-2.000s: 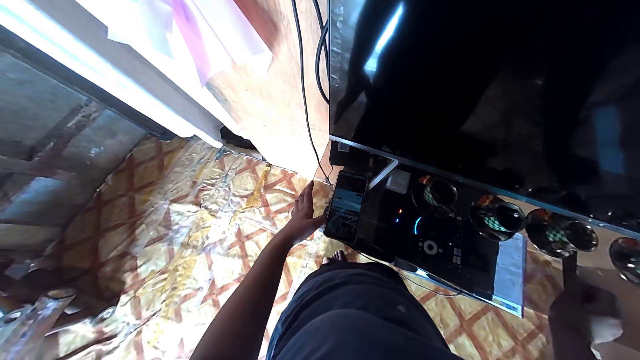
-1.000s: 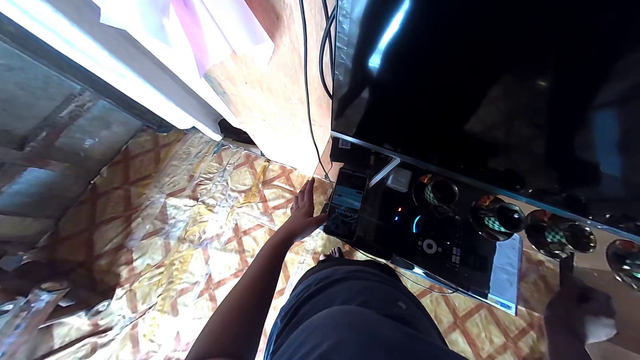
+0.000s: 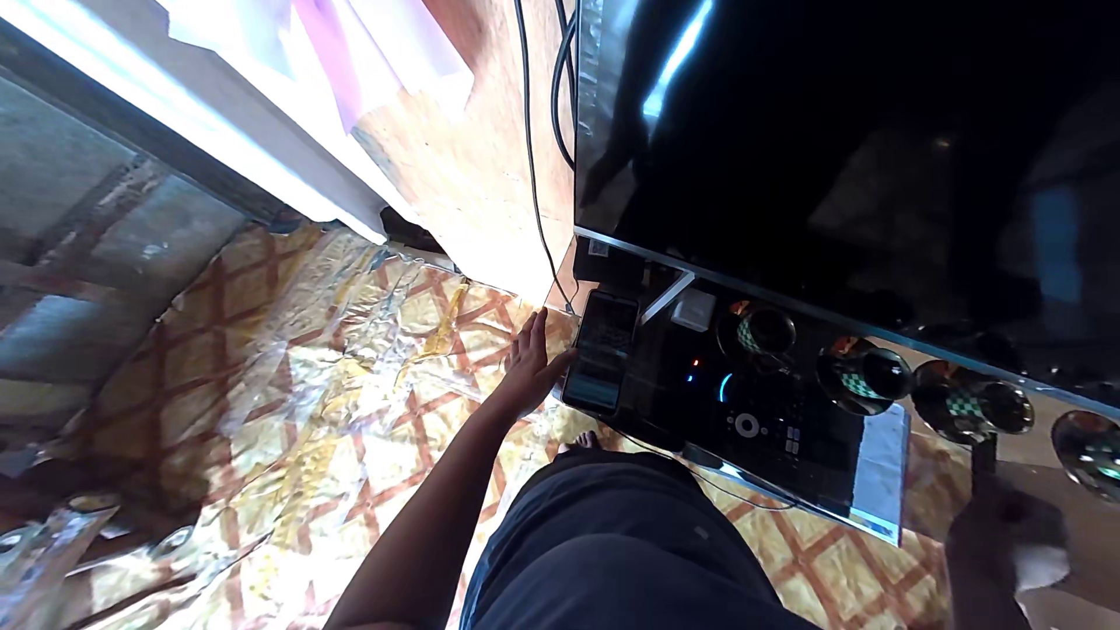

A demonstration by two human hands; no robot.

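My left hand (image 3: 529, 372) has its fingers apart and nothing in it. Its thumb is at the near left edge of a smartphone (image 3: 600, 354); whether they touch is not clear. The phone lies on the left end of a glossy black panel (image 3: 665, 394) with small lights and a round control (image 3: 746, 425). At the lower right is my right hand (image 3: 1006, 529), dark and blurred, with a pale thing (image 3: 1039, 564) against it. A dark narrow thing (image 3: 983, 455) sticks up from it; its grip cannot be made out.
A large flat-screen television (image 3: 840, 157) stands beyond the panel. Several shiny rounded vessels with checkered bands (image 3: 862, 376) line its lower edge. A small white box (image 3: 694, 311) sits by the stand leg. Black cables (image 3: 532, 157) run at left over wood. Patterned floor covering (image 3: 350, 437) lies wrinkled below.
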